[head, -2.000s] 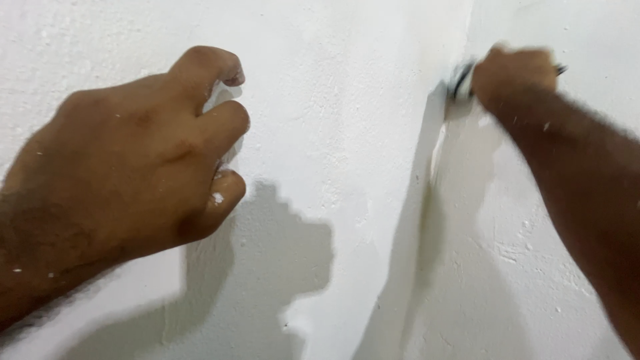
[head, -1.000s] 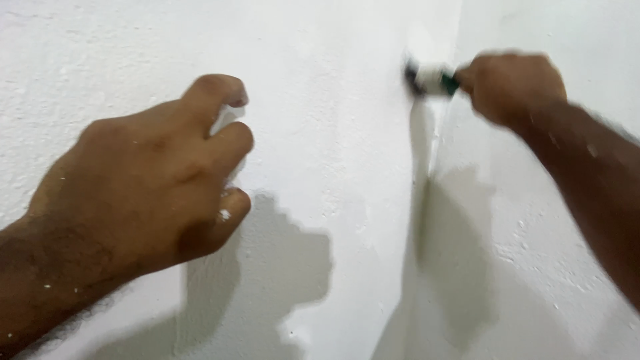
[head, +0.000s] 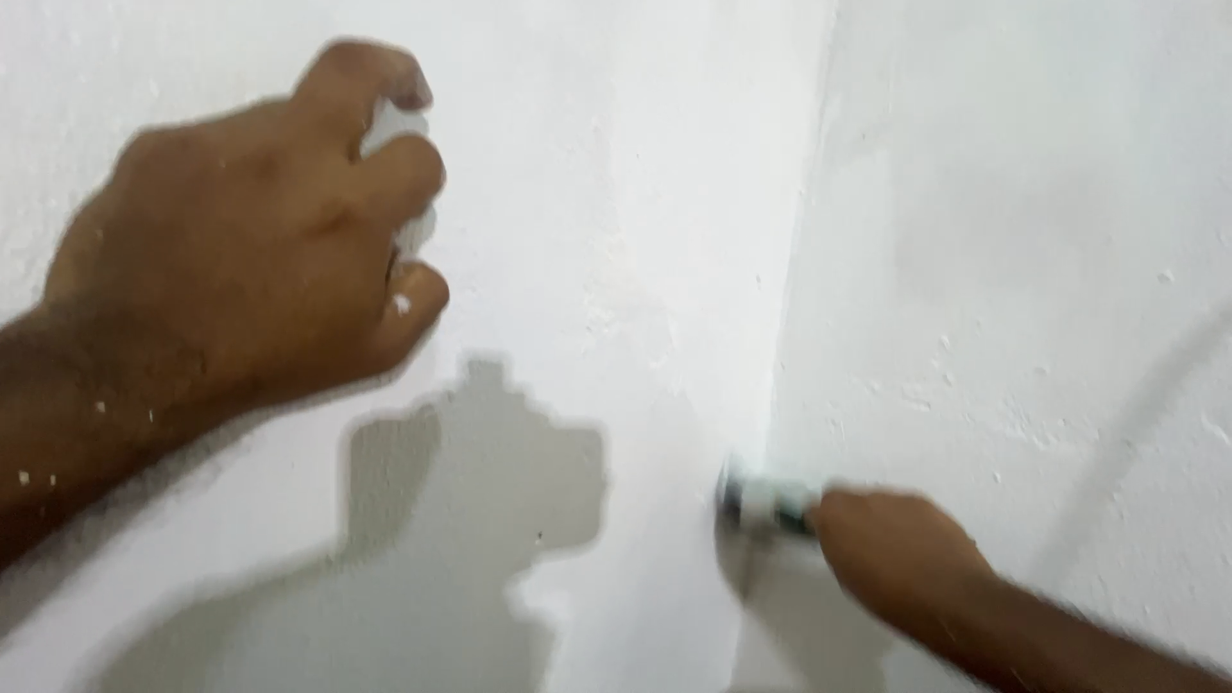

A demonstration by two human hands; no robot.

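Note:
My left hand [head: 279, 221] is at the upper left against the white wall [head: 539, 241], fingers bent and apart, holding nothing, with specks of white paint on its skin. Lower right, my right hand [head: 895, 539] grips a paintbrush [head: 770, 502], blurred by motion. The brush points left, its dark bristles at the wall near the inside corner [head: 791, 260]. Whether every bristle touches the surface cannot be told.
A second white wall [head: 1011, 250] meets the first at the corner, with small bumps and rough patches. Shadows of the person [head: 462, 529] fall on the left wall, and another lies under the brush.
My right hand with the paintbrush has moved down along the corner from near the top of the view. My left hand keeps about the same place and shape.

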